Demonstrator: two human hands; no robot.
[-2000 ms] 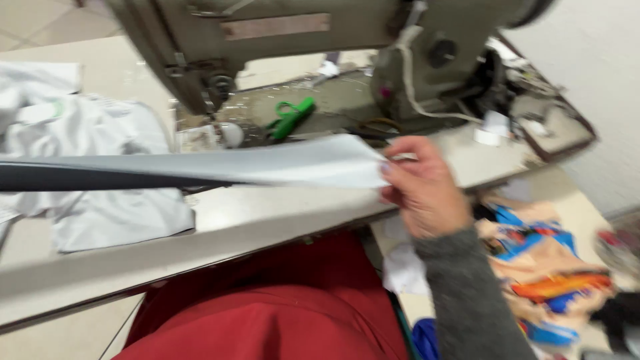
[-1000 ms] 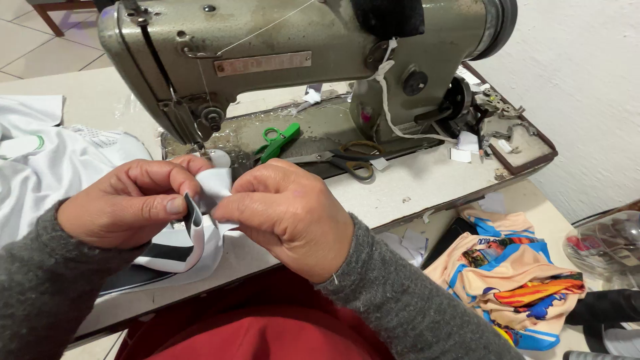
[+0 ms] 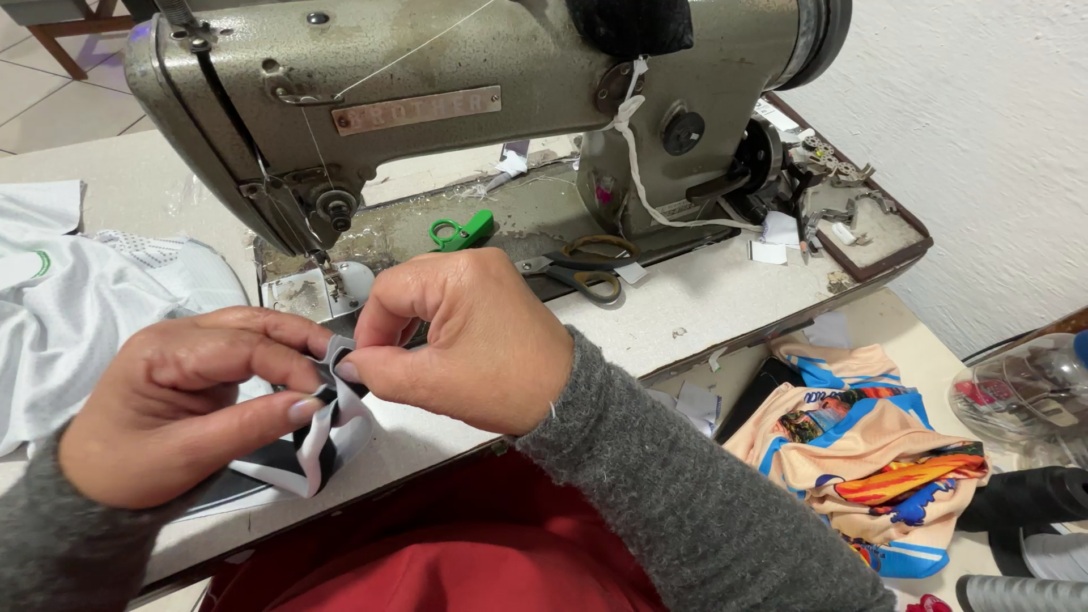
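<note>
My left hand pinches a folded black and white fabric strip between thumb and fingers. My right hand grips the same strip at its upper end, fingertips close to those of the left. Part of the strip hangs in a loop below, over the table's front edge. Just behind the hands is the needle area of a Brother sewing machine. Green-handled thread snips and dark-handled scissors lie on the machine bed and table, beyond my right hand.
White fabric lies at the left. Metal parts and paper scraps sit at the machine's right end. Lower right are a colourful printed garment, a clear plastic container and a black thread cone. A white wall stands at right.
Two seconds ago my right hand held the strip's end stretched out to the right. Both hands then came together at the strip near the needle, where they remain, with the fingers shifted.
</note>
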